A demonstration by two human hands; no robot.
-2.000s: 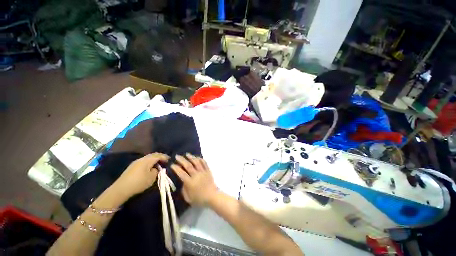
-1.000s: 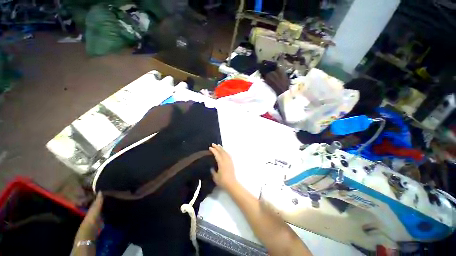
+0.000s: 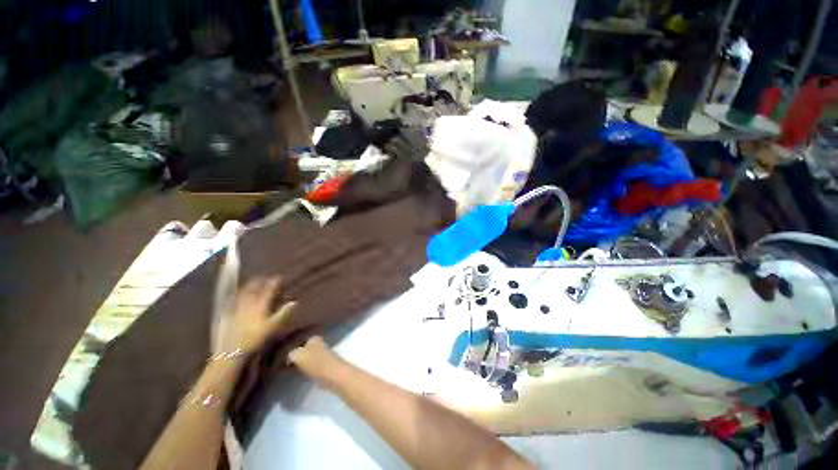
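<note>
A large dark brown garment panel (image 3: 358, 248) is spread over the left part of the table and hangs over its edges. A long pale strip (image 3: 225, 294) runs down over it, passing behind my left wrist. My left hand (image 3: 257, 317) lies on the cloth beside the strip, thumb and fingers apart. My right hand (image 3: 315, 356) is curled at the panel's near edge and appears to pinch it; the fingertips are partly hidden. The white sewing machine (image 3: 597, 358) with a blue stripe stands to the right of both hands.
A blue lamp piece (image 3: 470, 234) on a bent stalk stands above the machine head. Behind it are a white bag (image 3: 482, 156) and blue plastic (image 3: 634, 174) with red cloth. Red-handled tools (image 3: 735, 422) lie at the lower right. A green sack (image 3: 106, 179) is on the floor.
The brown cloth now spreads farther back and left, covering more of the table. My hands have come closer together near its front edge. The pale strip now runs lengthwise. The view has shifted.
</note>
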